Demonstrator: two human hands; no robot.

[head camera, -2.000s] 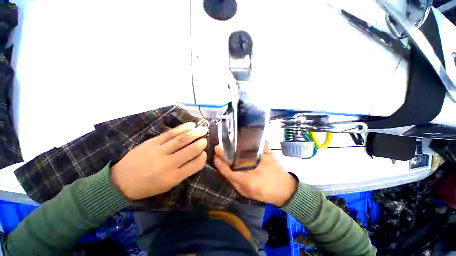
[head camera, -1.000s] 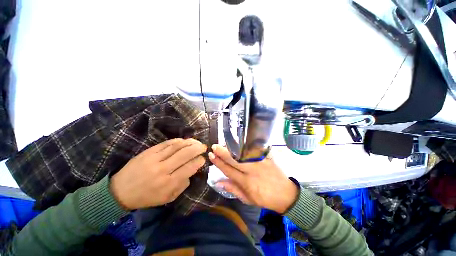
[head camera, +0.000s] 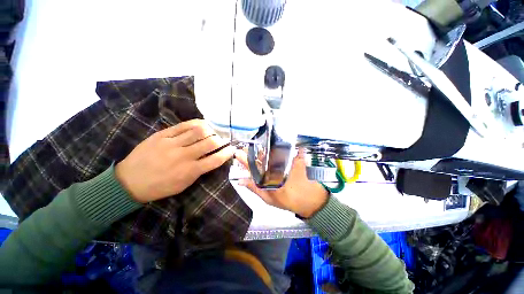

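Observation:
A dark plaid garment piece (head camera: 80, 135) lies on the white table left of the needle area and hangs over the front edge. My left hand (head camera: 172, 161) presses on its right part, fingertips near the needle area. My right hand (head camera: 290, 186) is at the needle area, its fingers partly hidden behind the shiny curved guard (head camera: 270, 155) on the machine head's end. Its fingertips are close to my left fingertips; I cannot tell if they grip cloth. The needle and presser foot are not clearly seen. The white sewing machine head (head camera: 339, 74) stands above.
Green and yellow loops (head camera: 349, 170) lie right of the needle area beside a ribbed grey knob (head camera: 319, 173). A black strap (head camera: 454, 103) wraps the machine arm. More plaid cloth (head camera: 6, 63) is at the left edge. Blue crates (head camera: 327, 258) stand below the ruler-marked table edge (head camera: 281, 233).
The cloth has shifted up and left, away from the needle area, with my left hand over it. My right hand has moved slightly left. The camera view has shifted, showing more of the machine.

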